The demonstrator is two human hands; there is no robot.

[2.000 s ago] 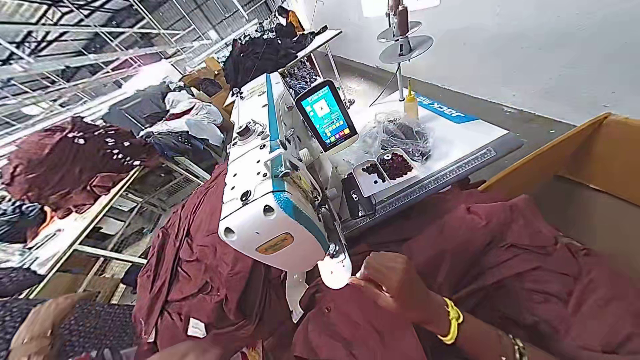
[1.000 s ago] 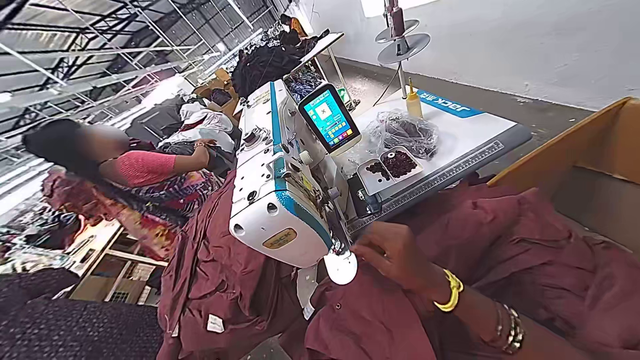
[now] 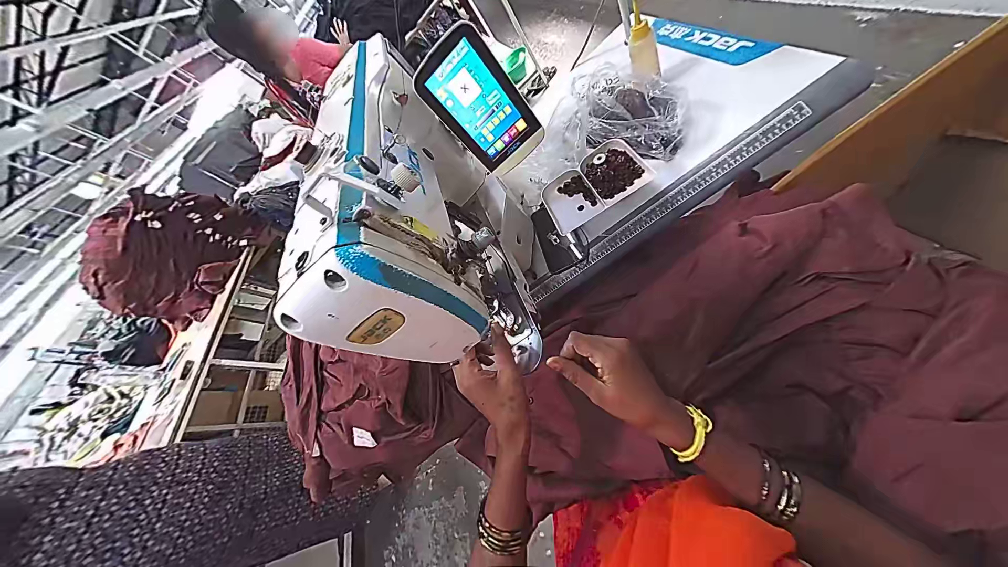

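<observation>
A white and blue Jack industrial sewing machine (image 3: 394, 299) stands at the centre, its lit touchscreen (image 3: 480, 98) behind the head. My left hand (image 3: 496, 386) is raised at the needle area, fingers by the lower end of the machine head; whether something small is between them cannot be told. Just right of the machine's lit end, my right hand (image 3: 610, 374) has its thumb and fingertips pinched close together above maroon cloth (image 3: 709, 315). What it may pinch is not visible. More maroon fabric (image 3: 370, 402) hangs below the machine on the left.
On the white machine table (image 3: 709, 94) are a two-part tray (image 3: 622, 201) of small dark buttons, a clear plastic bag (image 3: 630, 110) and a yellow bottle (image 3: 644, 51). A cardboard box (image 3: 890, 94) stands at right. Another person (image 3: 315, 59) is at upper left, beyond garment piles (image 3: 157, 252).
My left hand has come up to the needle area, where the frame one second ago does not show it. My right hand stays near the machine's end. The view has shifted closer to the machine.
</observation>
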